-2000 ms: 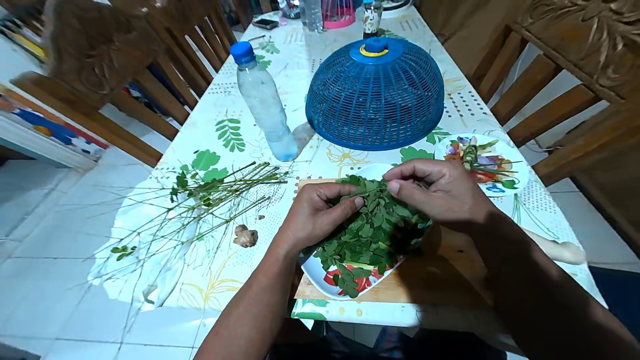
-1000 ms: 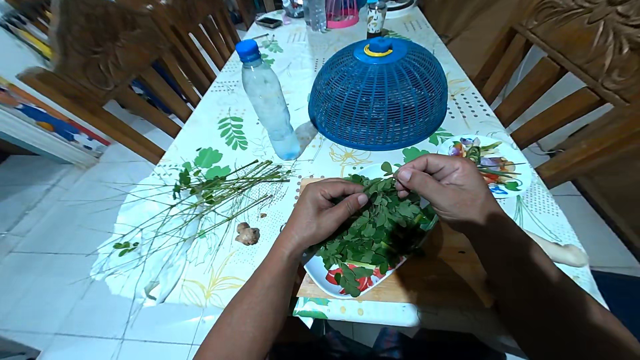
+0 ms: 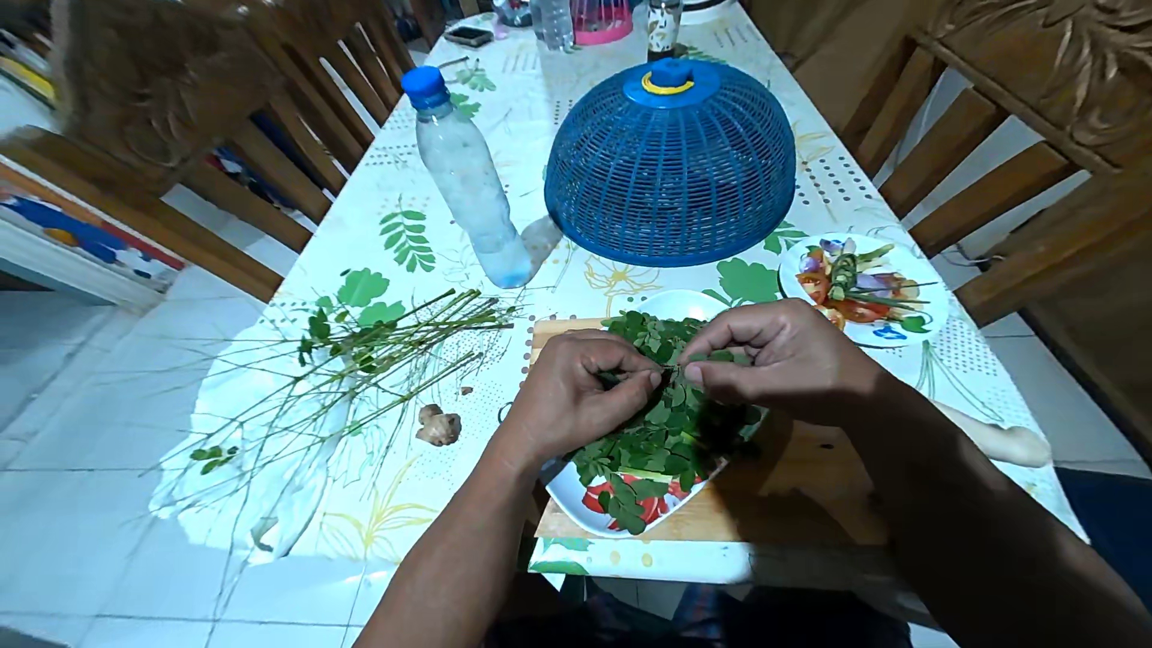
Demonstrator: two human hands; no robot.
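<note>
Small green leaves [image 3: 643,450] are heaped on a white plate with a red pattern [image 3: 576,493], which rests on a wooden cutting board [image 3: 810,504]. Above the heap, my left hand [image 3: 594,387] pinches a thin leafy stem between thumb and forefinger. My right hand [image 3: 774,355] grips leaves of the sprig close beside it, the fingertips of both hands almost meeting. Bare green stems [image 3: 405,346] with a few leaves lie on the table to the left, partly over a pale plastic bag [image 3: 270,486]. A piece of ginger [image 3: 438,425] lies between the stems and the board.
A blue mesh food cover [image 3: 670,171] and a plastic bottle with a blue cap [image 3: 472,180] stand beyond the plate. At right are a plate of cut vegetables [image 3: 864,288] and a pale, long root vegetable [image 3: 999,436]. Carved wooden chairs [image 3: 972,180] flank the table.
Both hands stay over the leaf heap, with small shifts of the fingers. The sprig raised between them one second ago now sits lower, at the fingertips.
</note>
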